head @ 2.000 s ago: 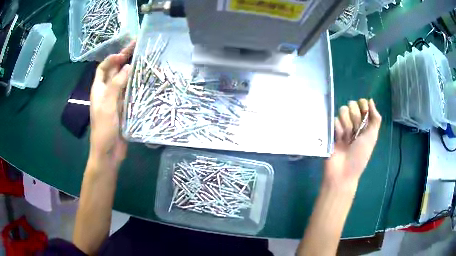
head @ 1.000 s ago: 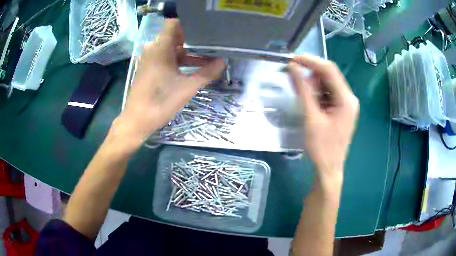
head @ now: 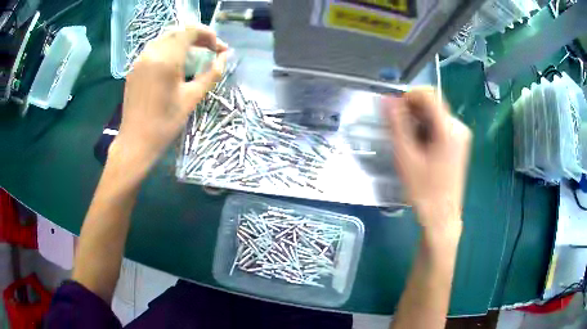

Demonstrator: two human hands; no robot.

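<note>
Silver pins (head: pixel 257 144) lie heaped in the left part of the shiny metal tray (head: pixel 380 183). A single pin (head: pixel 363 153) lies to their right. The dark fixture (head: pixel 322 119) sits under the grey press head (head: pixel 347 54). My left hand (head: pixel 158 87) is raised over the tray's left side, its thumb and forefinger close together; whether a pin is between them is unclear. My right hand (head: pixel 428 151) is blurred over the tray's right side, fingers curled; what it holds cannot be made out. A clear box of pins (head: pixel 286 247) stands in front of the tray.
Another box of pins (head: pixel 148 26) is partly behind my left hand. A small whitish box (head: pixel 61 67) and a dark pouch (head: pixel 106 141) are at left. Stacked clear boxes (head: pixel 547 128) stand at right. A further clear box (head: pixel 466 45) is behind the head.
My left hand went from the tray's left edge to the fixture, then back left and up. My right hand moved from beyond the right edge to over the tray. The view has shifted slightly.
</note>
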